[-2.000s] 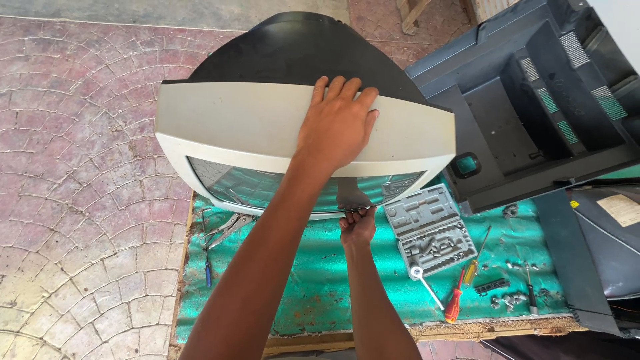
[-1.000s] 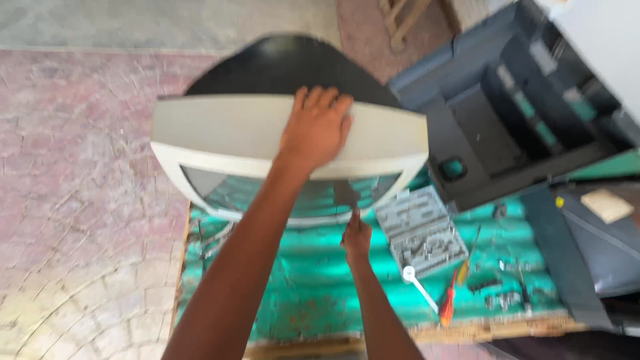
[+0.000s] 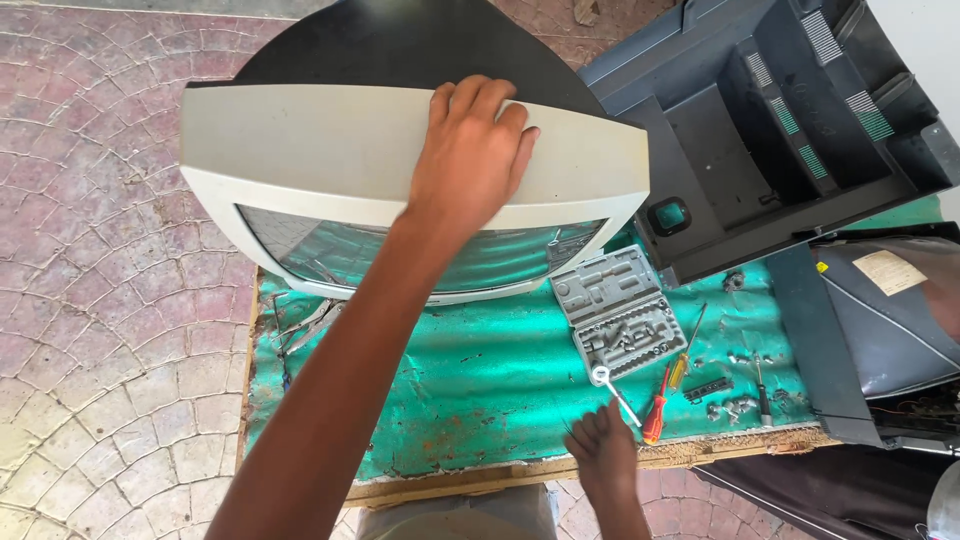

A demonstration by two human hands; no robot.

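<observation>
My left hand [image 3: 472, 150] rests on top of the light grey front frame of a CRT television [image 3: 315, 135], its fingertips at the seam with the black rear housing [image 3: 420, 45]. Below the frame is the reflective screen [image 3: 420, 247]. My right hand [image 3: 604, 450] is over the front edge of the green-covered table, fingers curled; a thin dark thing seems to stick out from them, too blurred to name. Close to this hand lie a ratchet wrench [image 3: 619, 394] and a red-handled screwdriver [image 3: 655, 420]. An open grey socket set case [image 3: 622, 315] sits right of the television.
A large black television back cover [image 3: 720, 150] stands at the upper right, with another opened television [image 3: 892, 315] below it. A yellow-handled screwdriver [image 3: 679, 371], a black-handled screwdriver [image 3: 763, 401] and small metal parts [image 3: 731, 409] lie at the right. Locking pliers [image 3: 315, 322] lie at the left.
My right hand has moved from the lower edge of the television's screen down to the table's front edge, beside the ratchet wrench. My left hand stays on top of the television.
</observation>
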